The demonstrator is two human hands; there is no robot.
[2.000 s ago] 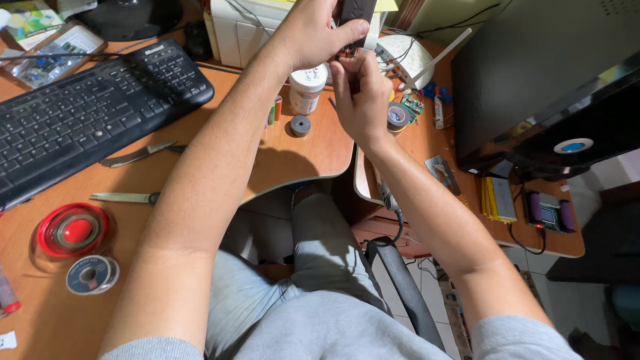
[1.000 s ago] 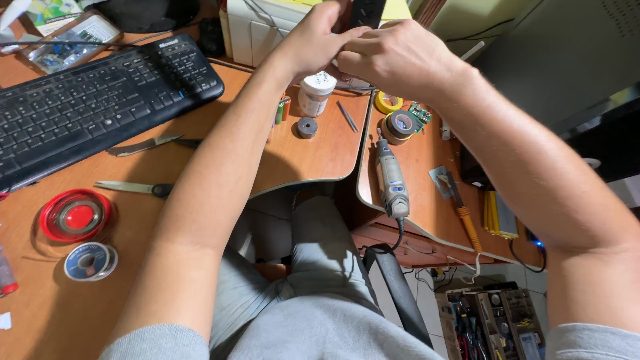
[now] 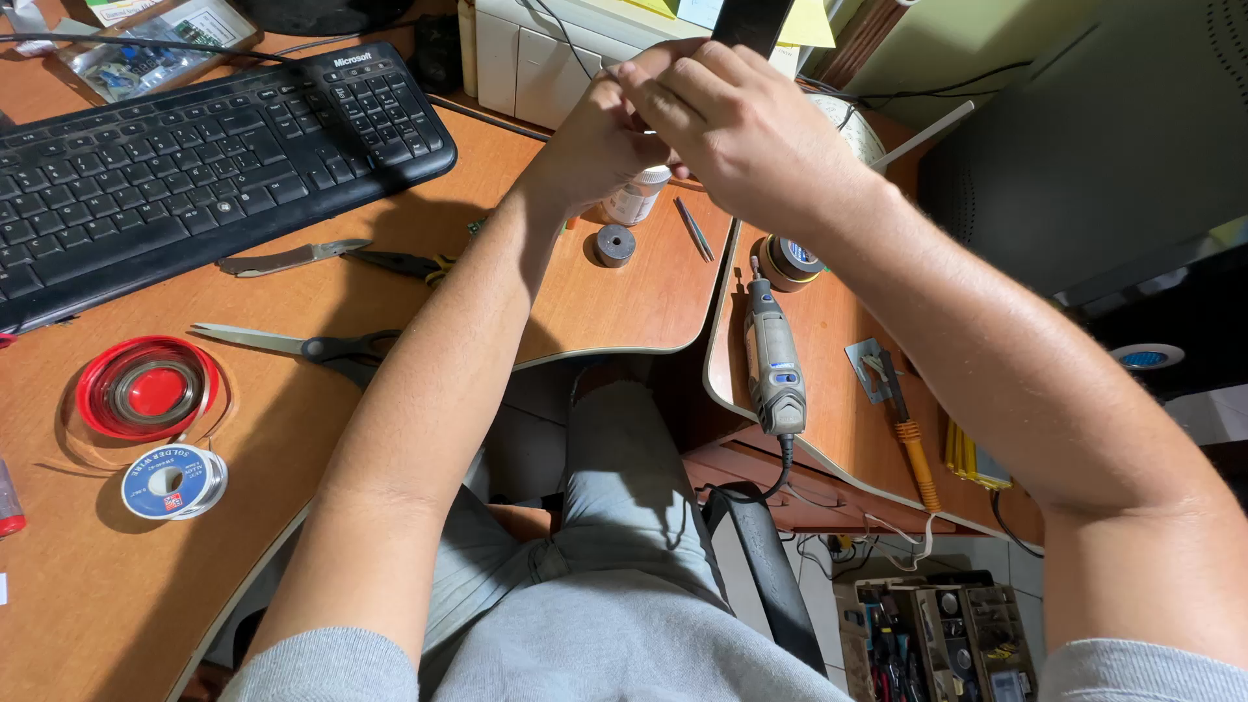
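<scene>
My left hand and my right hand meet at the top centre, above the desk. A dark, flat object rises from behind their fingers; its lower part is hidden, so which hand grips it is unclear. Just under the hands stands a white jar, partly covered. In front of it lies a small grey cylinder with a centre hole. Tweezers lie to the right of the jar. A grey rotary tool rests on the right desk section, near rolls of tape.
A black keyboard, a folding knife, scissors, a red spool and a solder wire spool lie on the left. A soldering iron lies at right. A toolbox stands on the floor.
My right hand has shifted from below the dark object to over my left hand's fingers. The rotary tool, hidden by my right forearm two seconds ago, now shows.
</scene>
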